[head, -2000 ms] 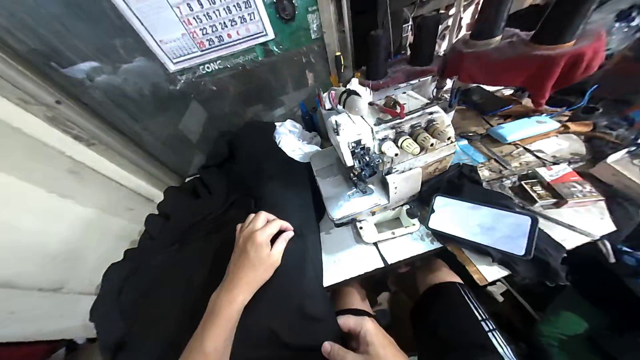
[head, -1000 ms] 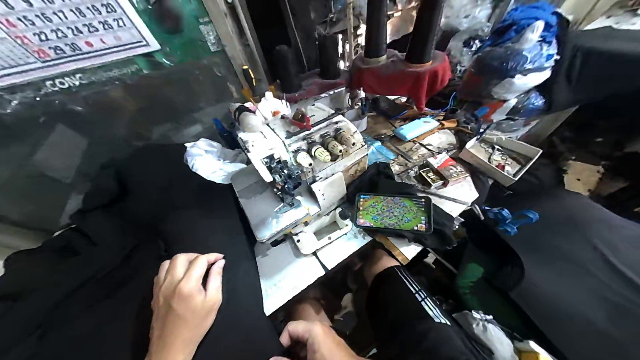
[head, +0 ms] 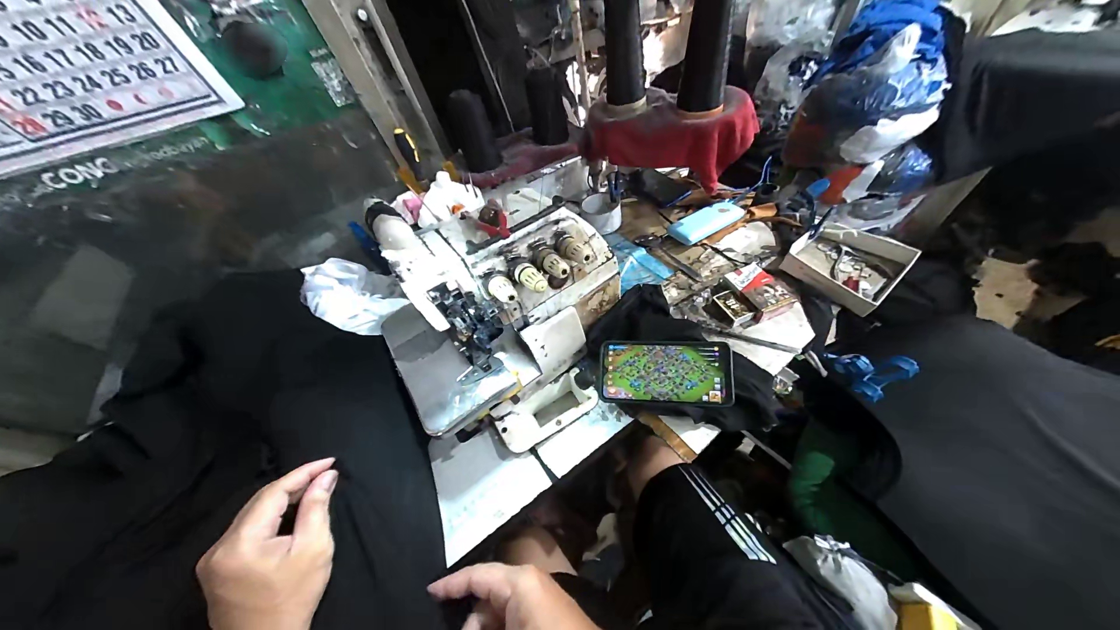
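My left hand (head: 273, 547) is raised over the black fabric (head: 350, 490) on the left, its thumb and index fingertips close together; I cannot tell whether cloth is pinched between them. At the bottom edge, my right hand (head: 516, 599) is partly cut off, its index finger reaching toward the cloth's edge, its grip unclear. Beyond both hands stands a white overlock sewing machine (head: 534, 271) with a row of tension dials and a metal work plate. A smartphone (head: 667, 373) with a lit game screen lies on dark cloth to the machine's right.
A white plastic bag (head: 346, 296) lies behind the machine's left side. Black thread cones (head: 705, 57) stand on a red cloth at the back. Tools, small boxes and an open carton (head: 849, 267) crowd the table at right. More black fabric (head: 1006, 437) spreads at the far right.
The view has swung to the right and brought in the open carton and plastic bags. The phone's screen, pale two seconds ago, now shows a game. My left hand's index finger and thumb stand out more.
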